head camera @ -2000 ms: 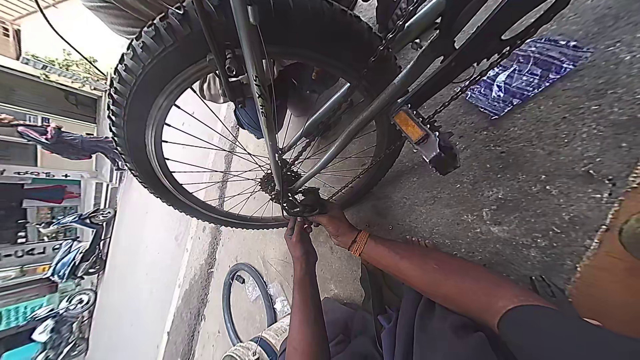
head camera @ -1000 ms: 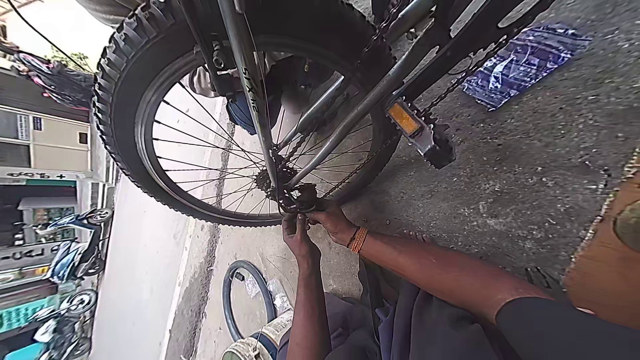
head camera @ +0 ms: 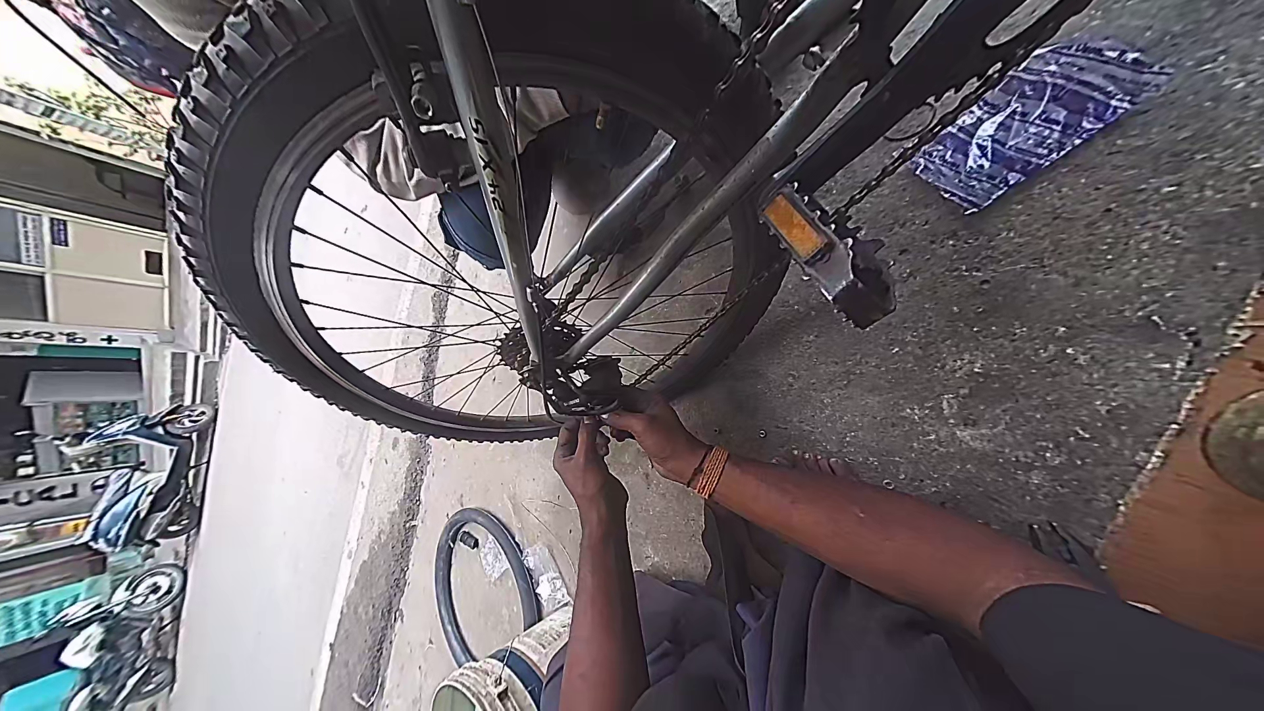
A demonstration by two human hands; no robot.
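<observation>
A bicycle's rear wheel [head camera: 286, 326] with a knobbly tyre fills the upper middle, its cassette [head camera: 538, 346] at the hub between grey frame tubes [head camera: 484, 148]. Just below the hub is the dark rear derailleur [head camera: 583, 385]. My right hand [head camera: 657, 430], with orange bands at the wrist, has its fingers around the derailleur's lower side. Close beside it, my left hand [head camera: 588, 464] has thumb and fingertips drawn together at the derailleur's lower edge; whatever small part lies between them is hidden. The chain runs up to the right, past a pedal [head camera: 829, 252] with an orange reflector.
An inner tube or hose loop [head camera: 444, 583] lies on the ground beside a bucket [head camera: 499, 681]. A purple plastic packet [head camera: 1037, 123] is on the asphalt, and a brown board [head camera: 1195, 513] at right. Another person [head camera: 494, 217] is partly visible behind the wheel. Parked scooters [head camera: 148, 474] stand across the road.
Both hands stay at the derailleur, with only slight finger movement. The person across the road two seconds ago is out of view; the view has shifted slightly.
</observation>
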